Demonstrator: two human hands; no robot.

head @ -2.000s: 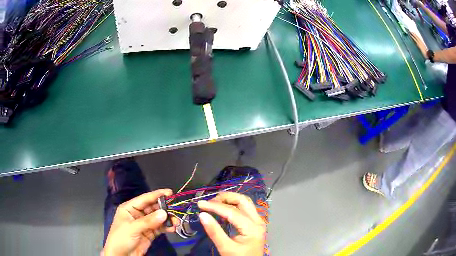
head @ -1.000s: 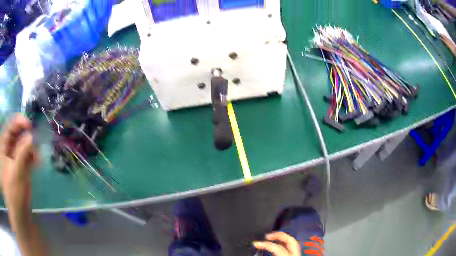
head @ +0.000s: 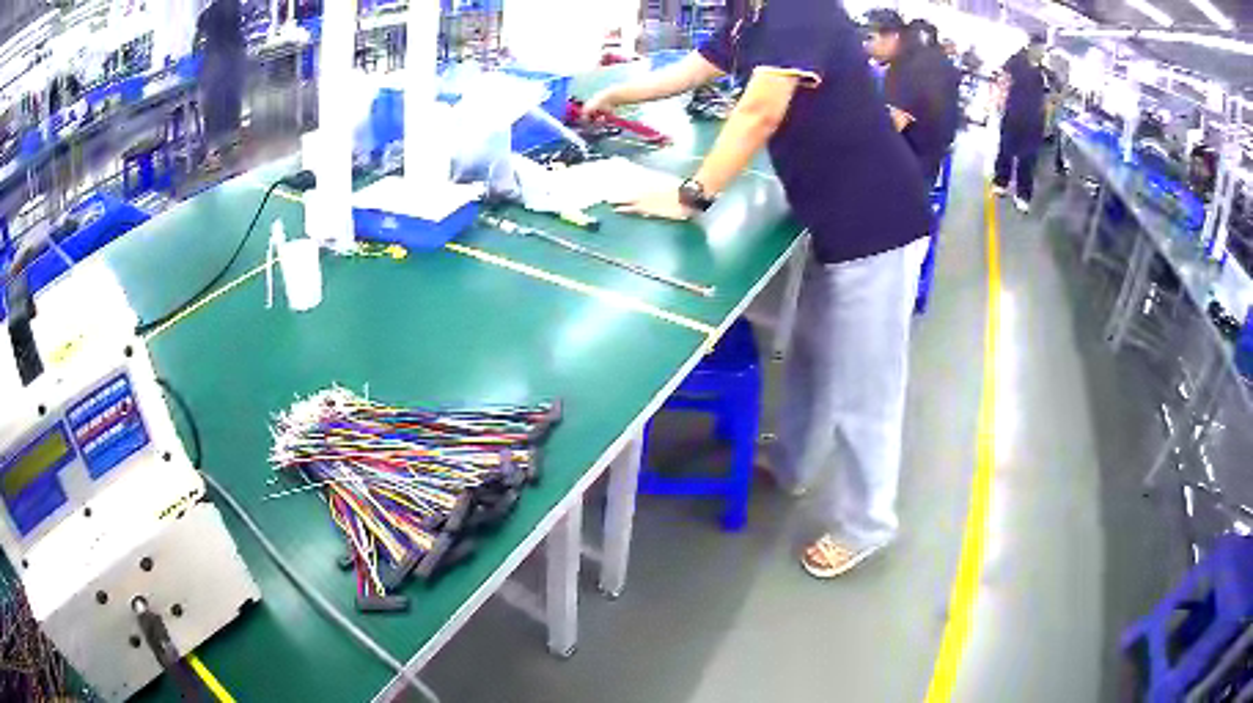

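Neither of my hands is in the picture. The right-hand harness pile [head: 412, 474] lies fanned on the green bench, its pale wire tips toward the upper left and its black housings toward the bench's front edge. The white wire-twisting machine [head: 186, 549] stands at the lower left, with its display and blue keypad showing. Its black twisting head [head: 158, 636] points down and is cut off by the picture's lower edge. The grey machine cable [head: 282, 563] runs beside the machine and over the bench edge.
A person [head: 845, 151] stands at the bench's far end, with one hand on it. A white cup [head: 298, 275] and a blue bin [head: 412, 220] stand on the bench. A blue stool [head: 708, 426] is beside it. More people and benches are farther back. A yellow floor line [head: 978, 481] runs along the aisle.
The view has swung right and up. The machine and pile have shifted left in the picture. Both hands and my lap have left the view, and the standing person now shows.
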